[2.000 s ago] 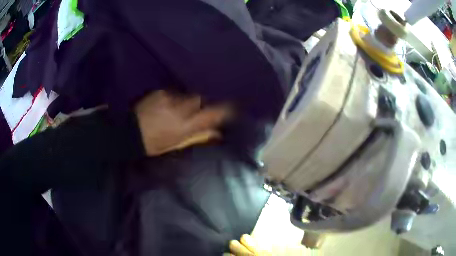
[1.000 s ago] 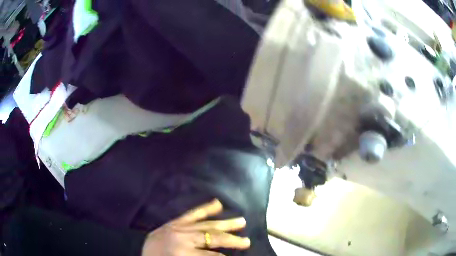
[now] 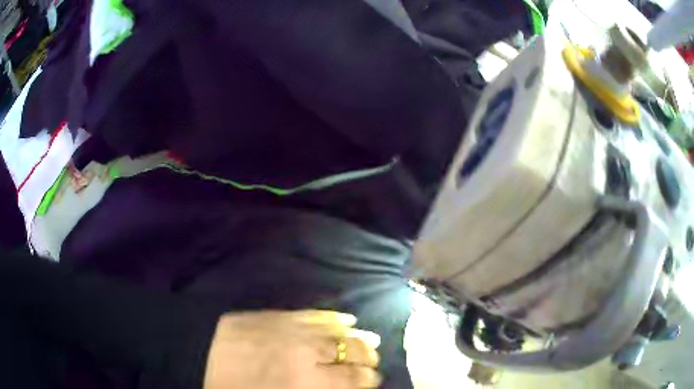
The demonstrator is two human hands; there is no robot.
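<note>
The dark purple garment body (image 3: 304,91) is heaped across the left and middle. A smoother dark grey part (image 3: 335,262) runs to the presser foot area (image 3: 417,286), with folds converging there under a bright spot. My left hand (image 3: 297,349), with a yellow ring, lies on this cloth at the bottom, fingers close together and pointing right. I see no cloth pinched in it; its lower edge is cut off. A thin lime and pale edge (image 3: 281,190) crosses the dark cloth. The needle tip is hidden. My right hand is out of the picture.
The off-white sewing machine head (image 3: 517,182) fills the right, with a yellow ring (image 3: 601,83) on top and a curved metal guard (image 3: 593,349) in front. The cream machine bed (image 3: 437,346) is below. A white panel edged red (image 3: 38,156) lies at left.
My left hand's fingers have drawn closer together. The pale gap in the cloth has narrowed to a thin strip, and folds now gather toward the needle area. The view has shifted, showing more machine head.
</note>
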